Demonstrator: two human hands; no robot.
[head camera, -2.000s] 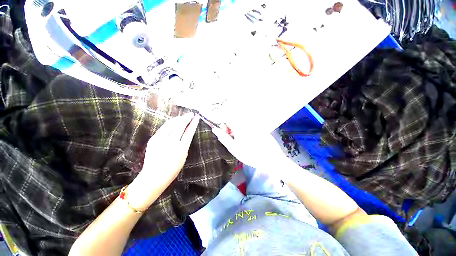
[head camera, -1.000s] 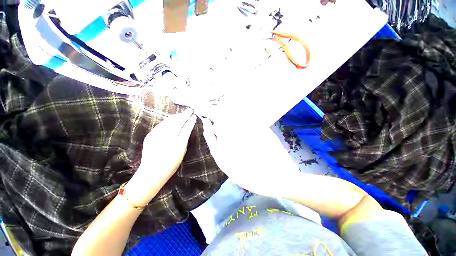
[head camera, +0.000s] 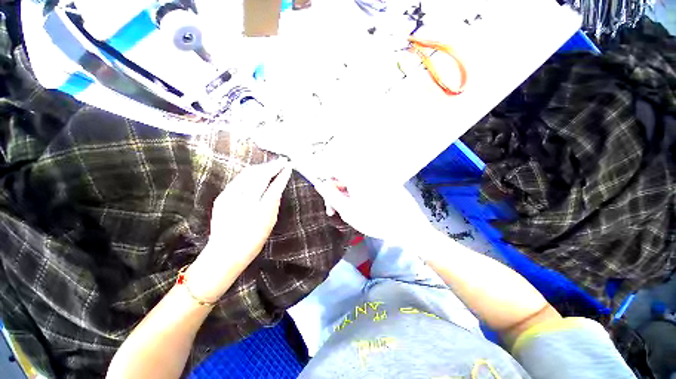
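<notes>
A dark plaid garment piece (head camera: 111, 192) is spread and heaped from the left under my left hand, its edge reaching the sewing machine's shiny presser foot area (head camera: 233, 100). My left hand (head camera: 248, 203) lies on the cloth, its fingertips pinching the cloth's edge near the white bed. My right hand (head camera: 363, 207) is close to the right of those fingertips at the table's front edge, partly washed out by glare. Something small and red shows at its fingers. I cannot tell whether it grips the cloth or a tool.
The white table (head camera: 459, 122) holds orange-handled scissors (head camera: 445, 68), dark thread scraps (head camera: 416, 13) and a tan rectangular piece (head camera: 261, 18). Another dark plaid heap (head camera: 585, 163) lies at right over blue. Striped strips (head camera: 611, 16) hang at the upper right.
My right hand swung in over the fingertips, then drew back down and right. My left hand stays on the cloth in nearly the same place. The view has shifted slightly.
</notes>
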